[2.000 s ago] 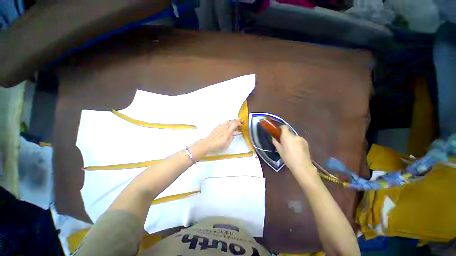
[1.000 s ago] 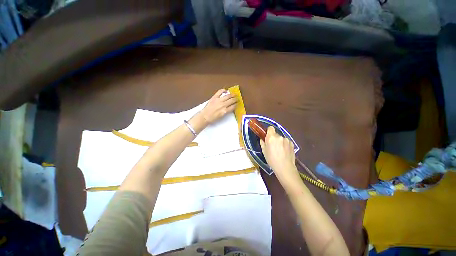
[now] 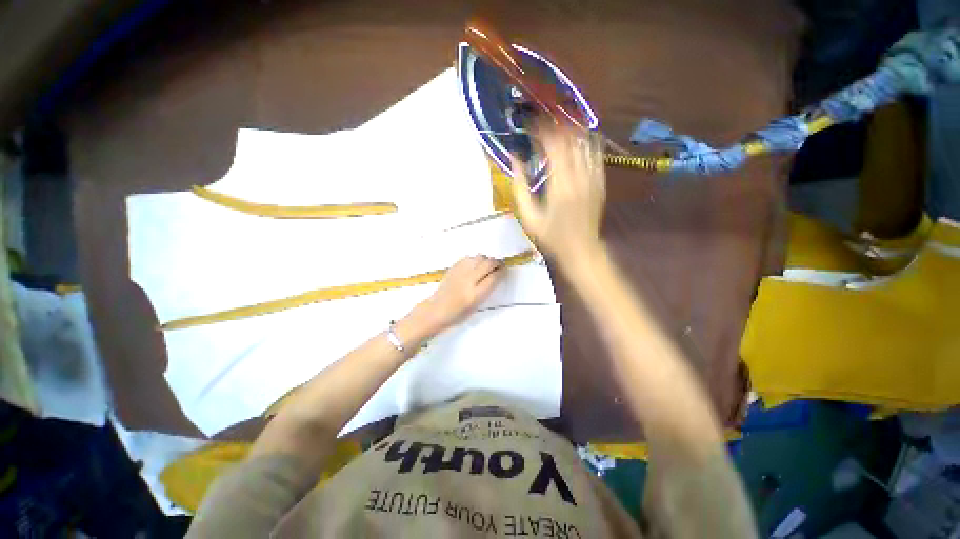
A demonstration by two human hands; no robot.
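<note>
A garment panel [image 3: 347, 253], white side up with mustard seam strips, lies on the brown pressing table. My left hand [image 3: 463, 290] rests on it, fingertips down by the right end of the long middle strip [image 3: 316, 296]; no cloth is visibly gripped. My right hand [image 3: 563, 190] is blurred and closed around the lower end of the red-brown handle of the steam iron [image 3: 516, 95]. The iron stands at the panel's upper right edge, tip toward the top left, and partly hides the mustard edge band [image 3: 502, 190]. Whether its soleplate touches the cloth cannot be told.
The brown table cover [image 3: 663, 263] extends around the panel. The iron's hose [image 3: 737, 153], wrapped in blue-grey rag, runs to the upper right. Mustard pieces [image 3: 842, 342] lie beyond the table's right edge. More mustard cloth [image 3: 205, 474] shows at the lower left.
The iron and my right hand have moved up the picture along the panel's right edge. My left hand has moved from the upper edge band down to the middle strip. The view has shifted.
</note>
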